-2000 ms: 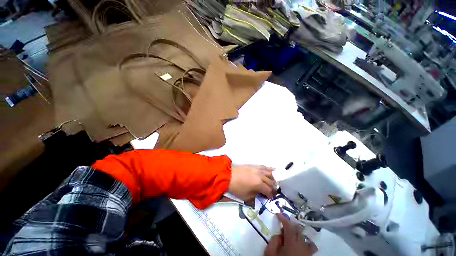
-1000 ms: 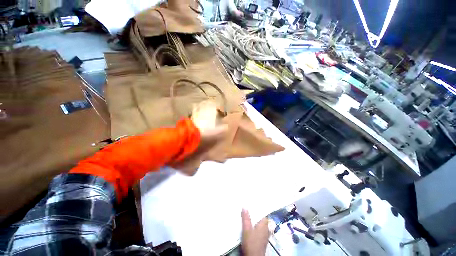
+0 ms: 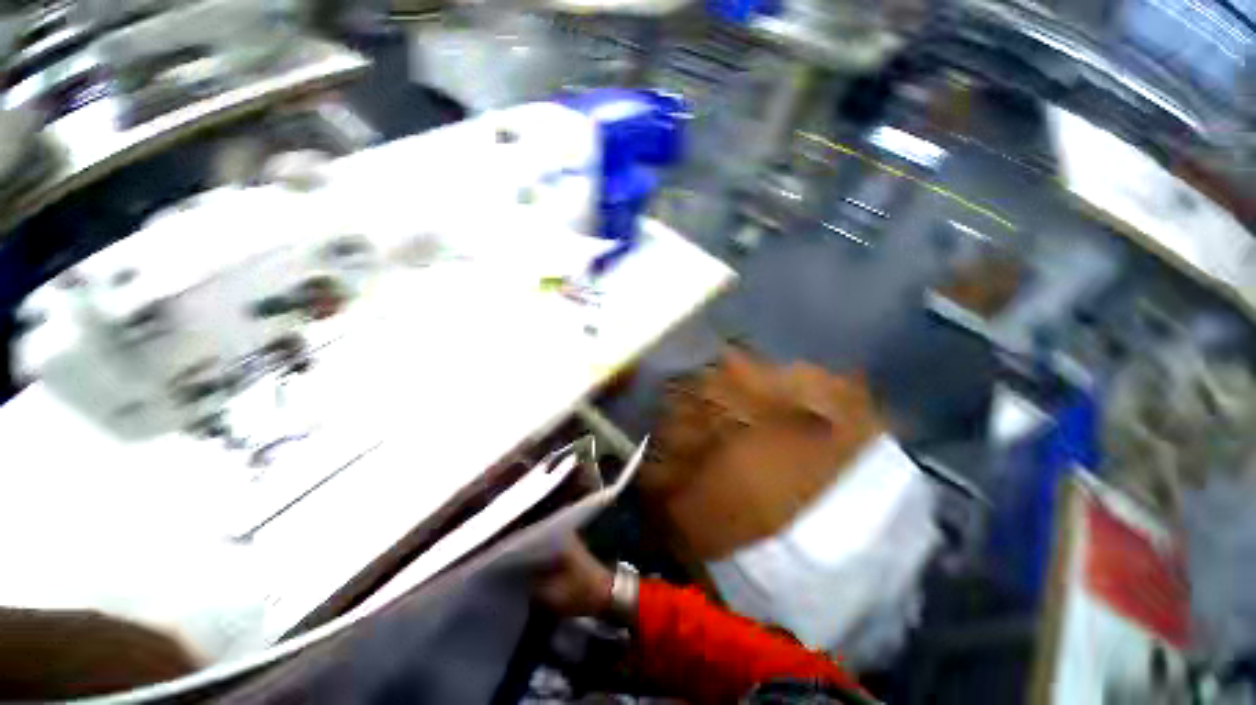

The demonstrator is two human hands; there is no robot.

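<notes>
The view is heavily blurred. My right hand [image 3: 576,579], with a band at the wrist and an orange sleeve, grips the right end of a large greyish sheet [image 3: 427,627] with white and dark brown layers along its edge. The sheet hangs over the table's front edge. A brown piece [image 3: 83,653] shows at the bottom left; whether it joins the sheet, I cannot tell. The white sewing machine [image 3: 413,179] stands on the table, beyond the sheet. My left hand is not in view.
The machine's blue motor end [image 3: 638,152] is near the white table's right corner [image 3: 703,280]. A brown pile [image 3: 758,441] with white material [image 3: 840,551] lies to the right. A board with a red patch [image 3: 1136,565] stands far right.
The view has swung right, away from the brown panels on the left. My left hand has left the picture. My right hand has moved from beside the needle area to the sheet's right end.
</notes>
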